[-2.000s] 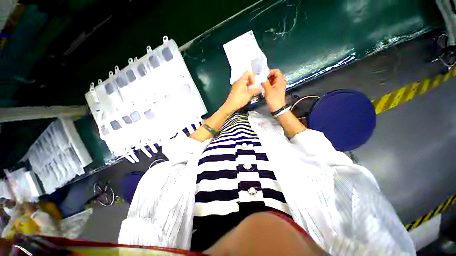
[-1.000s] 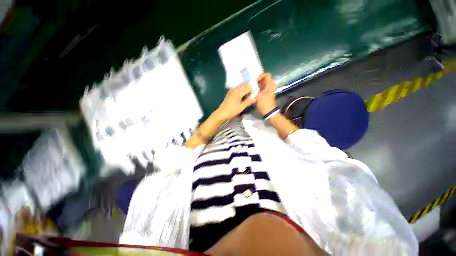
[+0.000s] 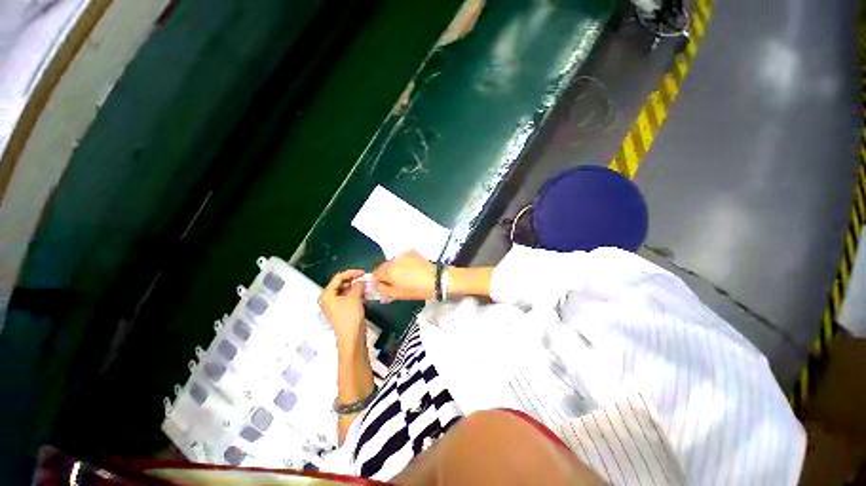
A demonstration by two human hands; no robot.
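My left hand [image 3: 342, 292] and my right hand [image 3: 408, 276] are close together at the bench edge, fingers pinching a small pale, cloudy item [image 3: 370, 288] between them. It looks like a bagged smartwatch, but the fingers cover most of it. A flat white stack of empty bags [image 3: 399, 223] lies on the green bench just beyond my right hand. The white tray [image 3: 242, 391] is to the left of my left hand. It holds rows of watches with grey faces in cloudy sleeves, and loop ends stick out past its far edge.
The glossy green bench [image 3: 475, 123] runs away to the upper right, beside a dark green belt [image 3: 285, 104]. A round blue stool [image 3: 591, 211] stands right of the bench. Yellow-black tape [image 3: 655, 114] marks the grey floor.
The view has turned, so bench, tray and stool appear shifted and tilted. My hands have moved off the bag stack toward the tray side, still holding the small item between them.
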